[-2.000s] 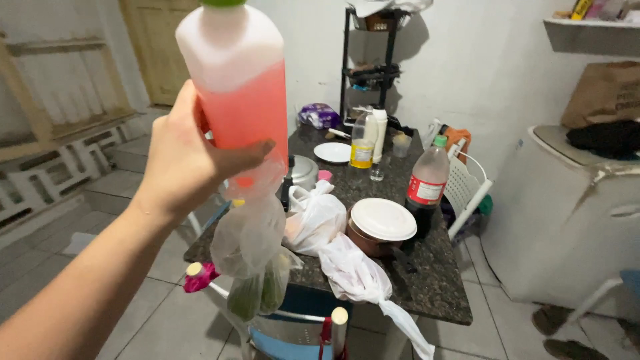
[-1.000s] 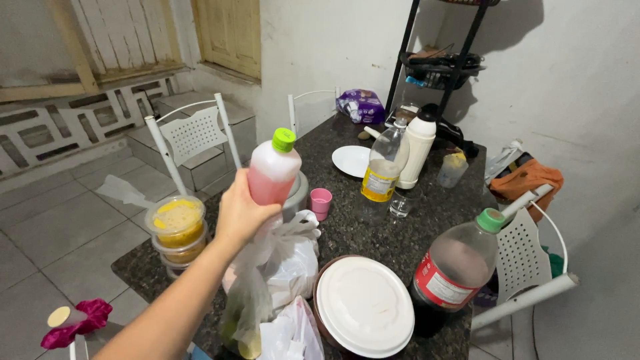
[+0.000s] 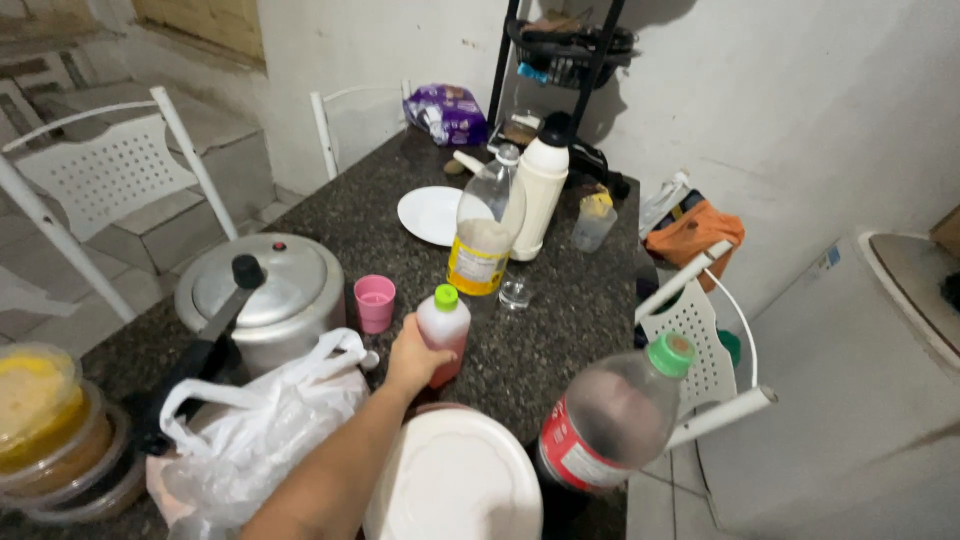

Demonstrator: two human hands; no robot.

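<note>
My left hand (image 3: 415, 358) is closed around a plastic bottle of pink liquid with a lime-green cap (image 3: 444, 337), upright at the middle of the granite table. Whether its base touches the top cannot be told. A pink plastic cup (image 3: 375, 304) stands just left of it, and a clear bottle with a yellow label (image 3: 481, 255) is behind it. Nearer me, a white lid (image 3: 457, 480) covers a round dish beside my forearm. My right hand is out of view.
A pressure cooker (image 3: 262, 292), white plastic bags (image 3: 277, 412) and stacked tubs (image 3: 52, 435) occupy the left. At right stands a large cola bottle (image 3: 611, 420). A white plate (image 3: 435, 214), a thermos (image 3: 541, 195) and a small glass (image 3: 514, 291) are farther back.
The pink bottle, held high in the earliest frame, has come down and forward in my left hand, past the bags to beside the pink cup. The view has moved closer over the table.
</note>
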